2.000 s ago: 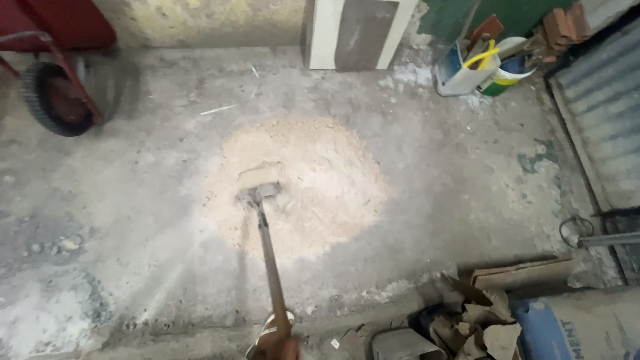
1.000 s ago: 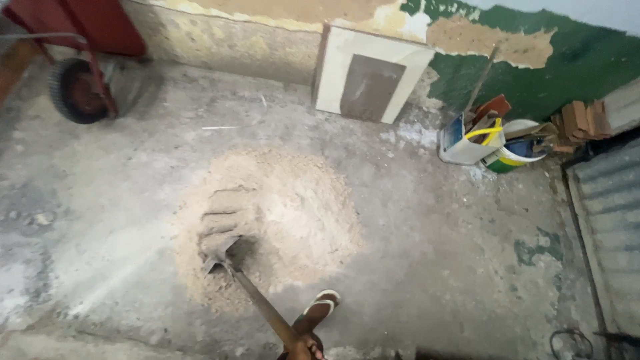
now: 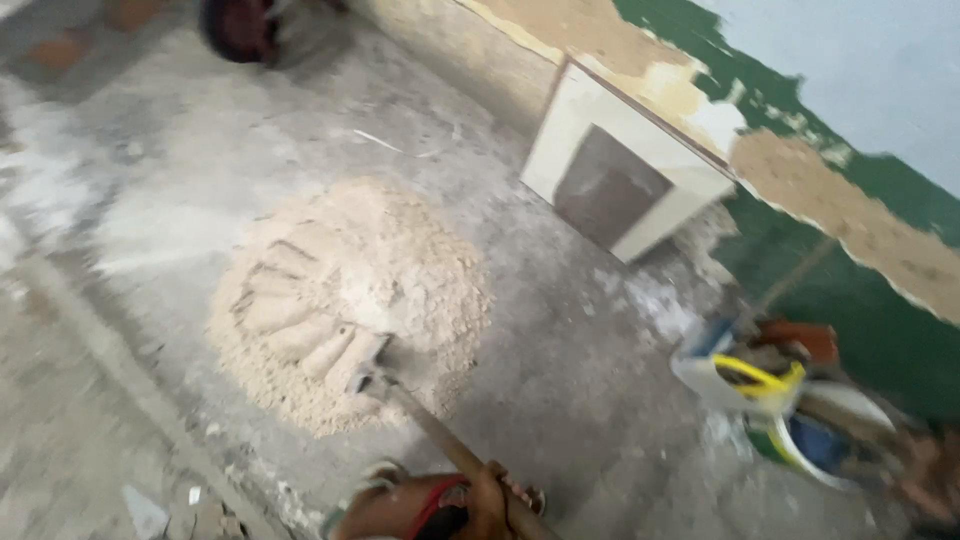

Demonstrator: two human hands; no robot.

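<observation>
My left hand (image 3: 491, 487) is closed round the wooden handle of a hoe (image 3: 442, 439) near the bottom edge. The handle slants up and left to a metal blade (image 3: 371, 364), which rests in the lower part of a round, pale pile of sand-like material (image 3: 420, 262). Curved grooves fan across the pile's left side, and a whiter patch lies near its middle. My right hand is out of view. Beside my left hand show a bare leg (image 3: 375, 506), red and black cloth, and part of a sandal.
A white-bordered panel (image 3: 675, 202) leans against the peeling wall (image 3: 795, 307). Buckets (image 3: 776, 442) holding debris, one with a yellow edge, stand at the right. A wheel (image 3: 240, 30) shows at top left. A raised floor edge (image 3: 112, 360) runs along the lower left.
The hoe blade has moved along the pile's near side towards the right, and more grooves show in the pile. My left hand still holds the handle. The view has turned noticeably.
</observation>
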